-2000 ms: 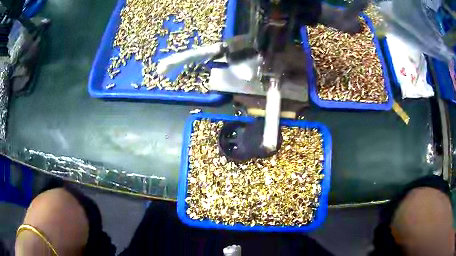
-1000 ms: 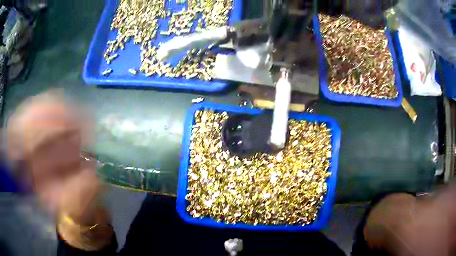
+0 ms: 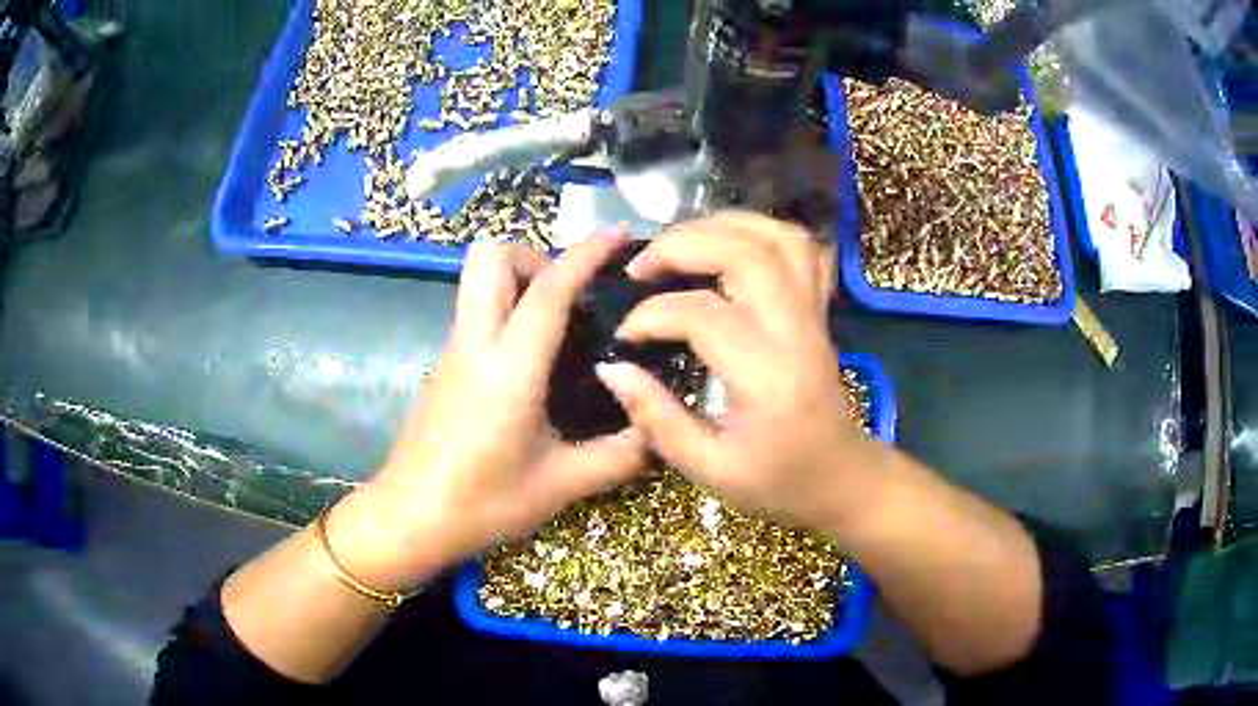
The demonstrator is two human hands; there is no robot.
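Observation:
My left hand (image 3: 483, 400) and my right hand (image 3: 752, 359) are over the back of the front blue tray (image 3: 669, 644). Both hold a black round object (image 3: 586, 379) between them, with the fingers curled around it. The left fingers and thumb are around its left side, the right fingers over its top and right side. Much of the object is hidden by the fingers. Below lies a heap of small gold-coloured metal fittings (image 3: 676, 566) in the front tray. The front white-wrapped handle is mostly hidden by my right hand.
The dark hand press (image 3: 759, 124) stands behind my hands. A pale handle (image 3: 504, 149) angles over the large left tray (image 3: 235, 207) of fittings. The right tray (image 3: 966, 306) holds redder metal pins (image 3: 952, 193). A clear plastic bag (image 3: 1159, 83), white cloth (image 3: 1124, 207) and yellow strip (image 3: 1095, 334) are at right.
Both hands have come in from the sides, the left blurred at the far left a second ago. They have taken hold of the black round object that lay on the front heap.

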